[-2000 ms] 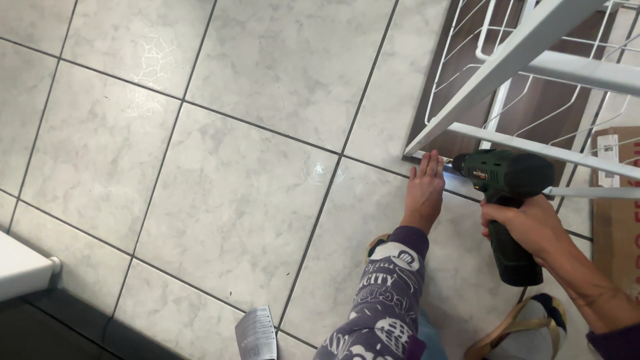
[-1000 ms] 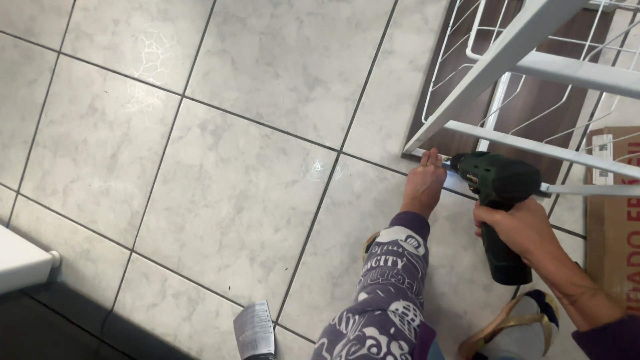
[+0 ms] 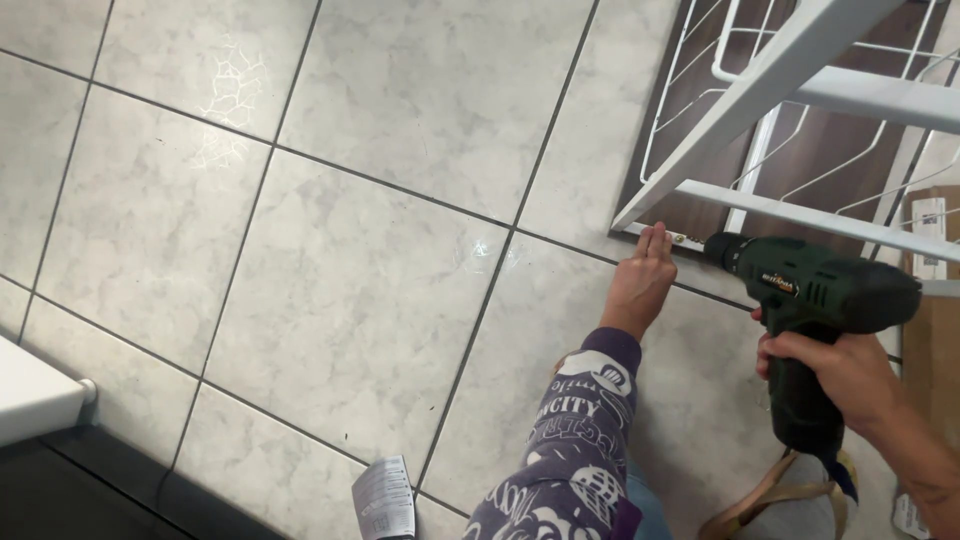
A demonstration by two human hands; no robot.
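Observation:
My right hand (image 3: 832, 367) grips the handle of a dark green cordless drill (image 3: 817, 281), its chuck pointing left with a spiral bit at the front. The bit lies low over a white strip (image 3: 646, 232) along the edge of a dark wood-look panel (image 3: 694, 202). Close to the bit's tip, a small brass-coloured screw head (image 3: 679, 238) shows on the strip. With fingers extended, my left hand (image 3: 643, 274) rests on the strip's left part, beside the frame's corner. Above the panel stands a white frame (image 3: 750, 112) with wire baskets (image 3: 720, 52).
Pale tiles (image 3: 375, 285) cover the floor. A printed leaflet (image 3: 386, 499) lies at the bottom; a cardboard piece (image 3: 926, 330) is at the right. A sandalled foot (image 3: 802, 502) is below the drill. A white object with a rounded foot (image 3: 45, 390) stands at the lower left.
The drill has drawn back a little to the right from my left hand, and the bit and screw head now show between them. My left hand's fingers have straightened since one second ago.

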